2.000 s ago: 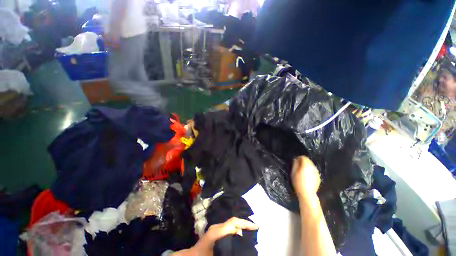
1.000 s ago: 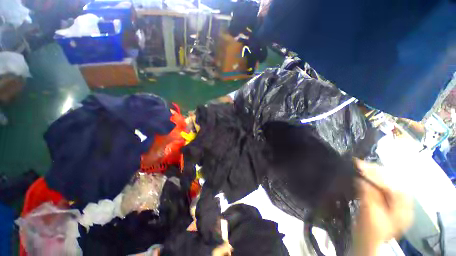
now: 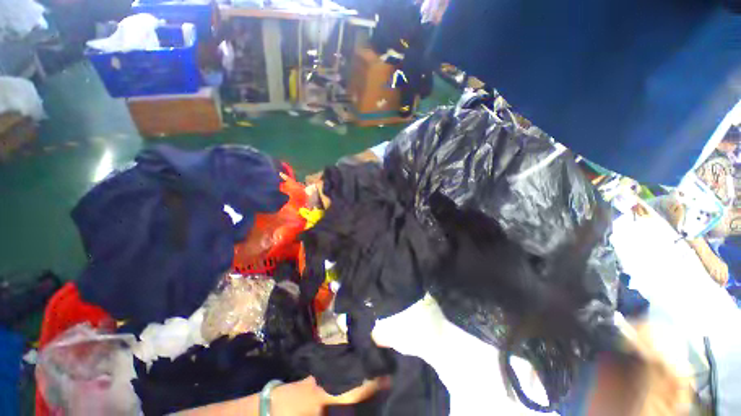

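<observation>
The shiny black plastic bag [image 3: 520, 175] stands open-mouthed in front of me. Dull black cloth [image 3: 378, 236] hangs from its left side, and blurred black cloth [image 3: 528, 280] extends from its mouth towards my right hand [image 3: 642, 374]. My right hand is strongly blurred at the lower right and appears to grip this cloth; its fingers are unclear. My left hand [image 3: 345, 396], with a pale bracelet on the wrist, is at the bottom centre, closed on a small black cut piece [image 3: 351, 366]. More black cloth [image 3: 422, 388] lies beside it on the white table [image 3: 459, 357].
A navy garment [image 3: 162, 236] lies heaped at the left beside a red basket [image 3: 272, 236]. Clear plastic [image 3: 89, 370] and white scraps lie at the lower left. A large dark blue surface [image 3: 601, 81] blocks the upper right. Another person's forearm [image 3: 708, 258] shows at the right. A blue crate [image 3: 146, 71] stands behind.
My right hand has come out of the bag mouth and moved right and down with black cloth. My left hand has moved off the white surface onto black cloth. The walking person has left view.
</observation>
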